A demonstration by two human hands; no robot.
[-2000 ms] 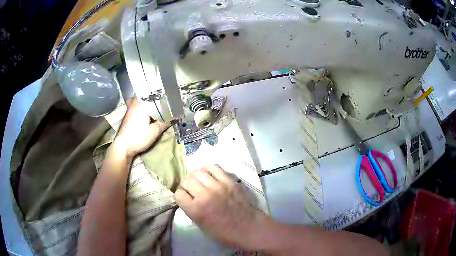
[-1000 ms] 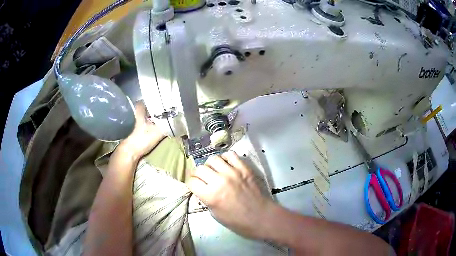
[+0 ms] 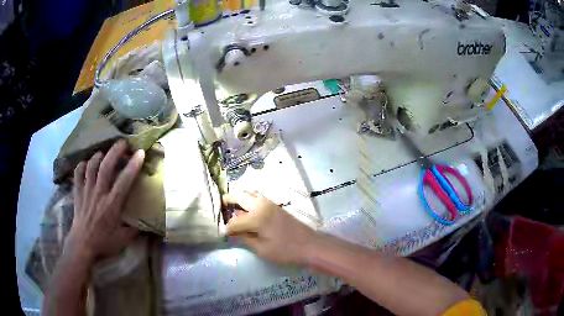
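A khaki garment [image 3: 86, 143] with pale striped lining [image 3: 185, 185] lies on the white machine bed, left of and under the needle area. The presser foot area [image 3: 224, 162] is partly hidden by the machine head and cloth. My left hand [image 3: 105, 191] lies spread on the khaki cloth, fingers apart and pointing away from me. My right hand [image 3: 256, 222] is just below the needle area, thumb and forefinger pinching the cloth's right edge. A small dark reddish spot shows between its fingers; I cannot tell what it is.
The brother machine head [image 3: 346, 55] spans the back. A lamp [image 3: 137, 97] hangs at left. Pink-and-blue scissors [image 3: 442, 191] lie at right. A faint striped strip [image 3: 366, 179] crosses the bed. A red basket [image 3: 535, 259] is at lower right, a yellow-brown board [image 3: 117, 43] at upper left.
My left hand has moved left and down, from beside the needle to flat on the garment. The cloth is turned, with lining straight along the needle. My right hand has changed to a pinch at its edge.
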